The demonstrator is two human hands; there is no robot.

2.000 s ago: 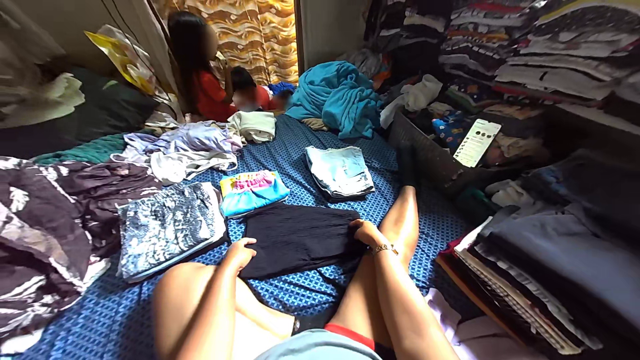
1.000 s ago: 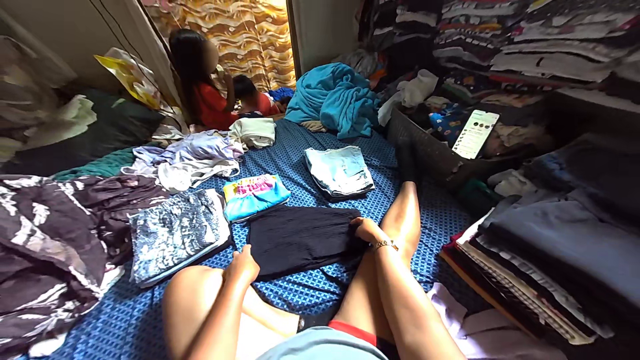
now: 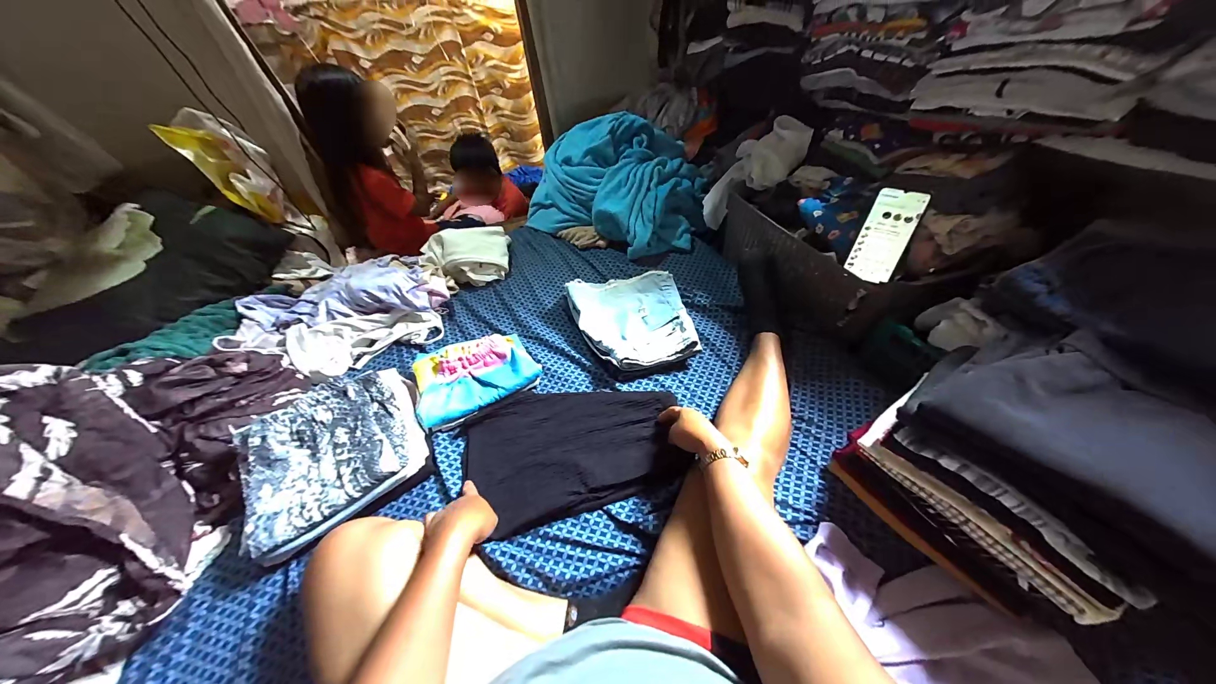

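Note:
A black folded garment (image 3: 570,451) lies spread on the blue patterned bedsheet (image 3: 817,456) between my legs. My left hand (image 3: 463,514) grips its lower left corner, and my right hand (image 3: 692,432), with a bracelet at the wrist, holds its right edge. Just beyond it is a folded blue, yellow and pink garment (image 3: 475,380). To the left sits a folded stack with a blue and white mottled garment (image 3: 332,451) on top. Farther off lies a small stack of folded light-blue denim (image 3: 635,318).
At right stands a tall stack of folded clothes (image 3: 997,513); behind it, a phone (image 3: 886,236) rests on a dark basket of clothes (image 3: 798,275). A teal cloth heap (image 3: 617,180) lies at the back near two people. Loose clothes (image 3: 95,475) cover the left side.
My left hand has shifted slightly down along the black garment's left side. My right hand stays at its right edge.

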